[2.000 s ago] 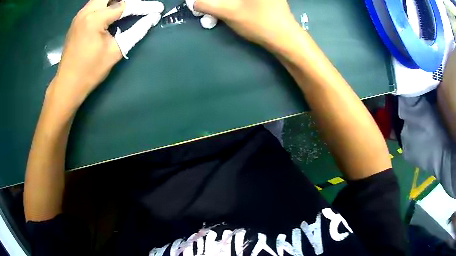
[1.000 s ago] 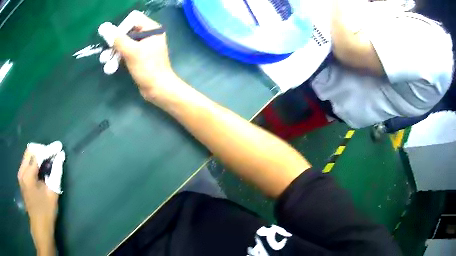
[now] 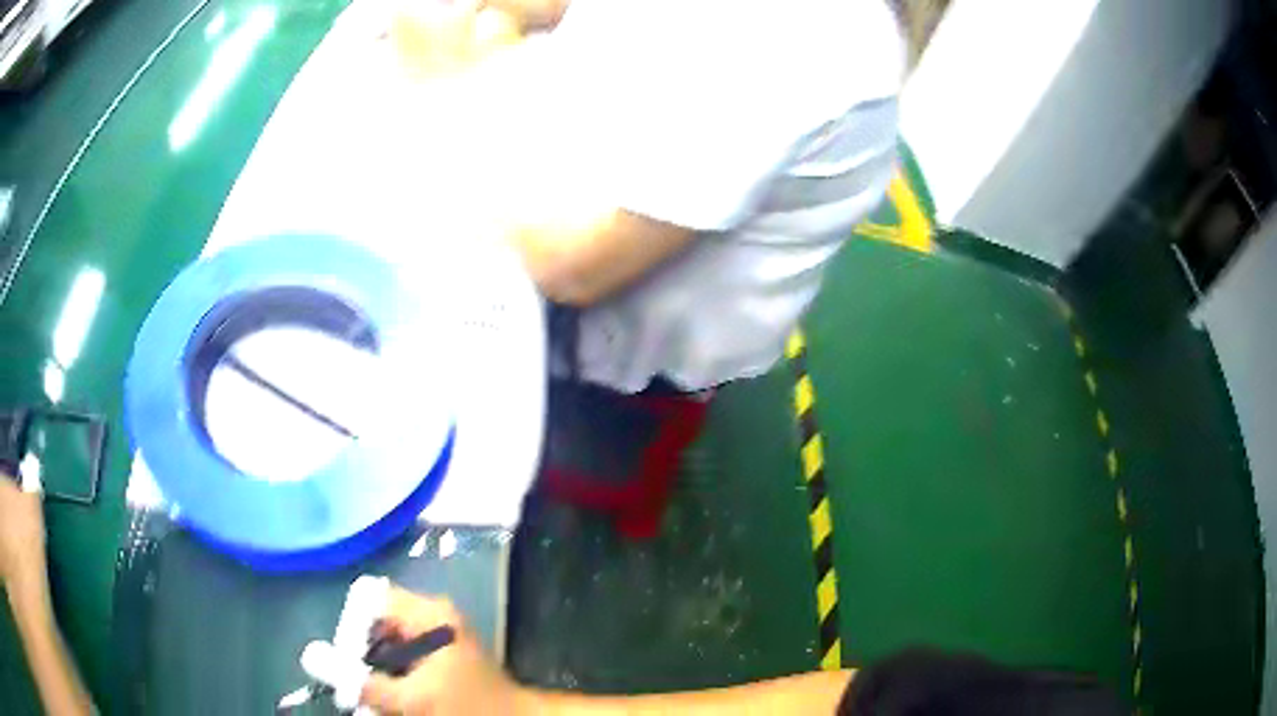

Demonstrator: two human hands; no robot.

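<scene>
My right hand (image 3: 437, 660), with white finger cots, is at the bottom, below the blue reel. It holds tweezers (image 3: 413, 649) with a dark handle; the pale tips point left. My left hand (image 3: 17, 511) is at the left edge, small and partly cut off. Its fingertips are beside a thin dark rectangular phone middle frame (image 3: 98, 459) on the green surface. Whether they grip it is unclear. Another dark piece at the edge by these fingers is too cut off to make out.
The big blue reel (image 3: 287, 520) lies on a white sheet (image 3: 497, 420), with a dark thin strip across its centre. A person in white (image 3: 728, 154) sits beyond it, an arm near the sheet. Yellow-black tape (image 3: 817, 490) runs along the green floor. Small clear scraps (image 3: 437, 541) lie below the reel.
The view has swung right, so the reel and the person in white now fill more of it. The right hand still holds the tweezers. The left hand is now at the left edge, beside the frame.
</scene>
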